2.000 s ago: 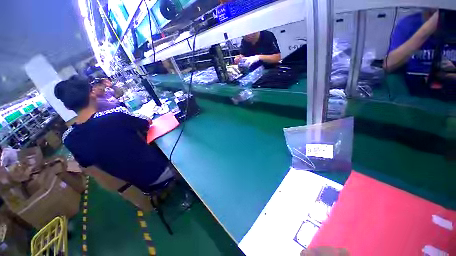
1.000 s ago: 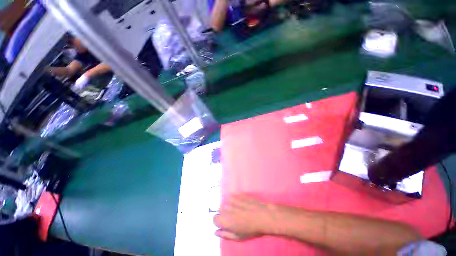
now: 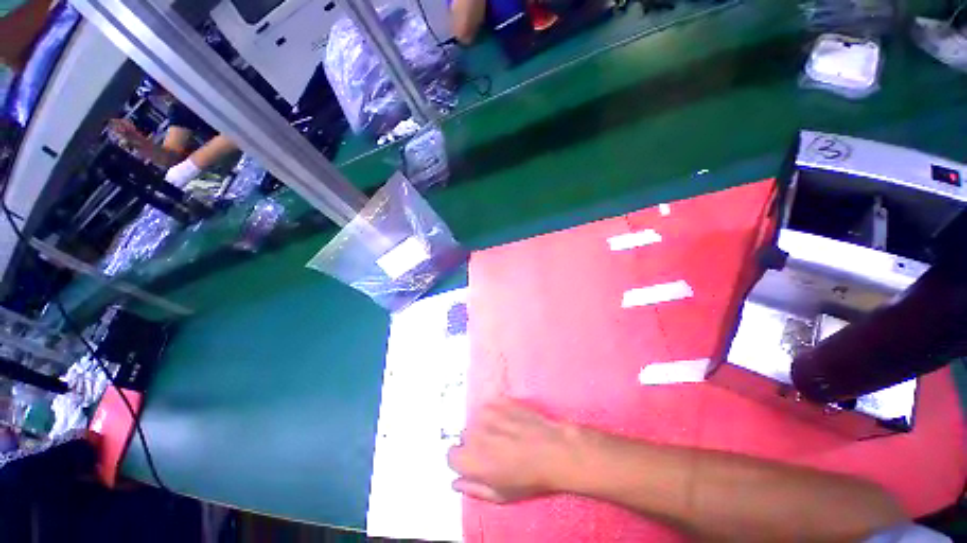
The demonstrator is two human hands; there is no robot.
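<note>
My left hand (image 3: 511,450) rests on the left edge of the red mat (image 3: 573,329), its fingers curled over the white sheet (image 3: 419,424). Whether it holds anything cannot be told. A black and silver screw feeder (image 3: 848,260) with an open top and a red switch stands on the right of the mat. The dark cylinder of the screwdriver (image 3: 880,345) comes in from the right, its front end at the feeder's metal pickup area. My right hand is not in view. White tape strips (image 3: 657,294) lie on the mat.
A clear labelled bag (image 3: 401,255) lies behind the sheet, by a metal upright (image 3: 228,111). A bagged white housing (image 3: 843,64) lies on the green bench (image 3: 255,392) at the back right. Another person's hands and forearms (image 3: 196,159) show at the upper left.
The view has swung right and down from the aisle and seated people to the mat and feeder. Since one second ago, my left hand and the screwdriver have barely moved.
</note>
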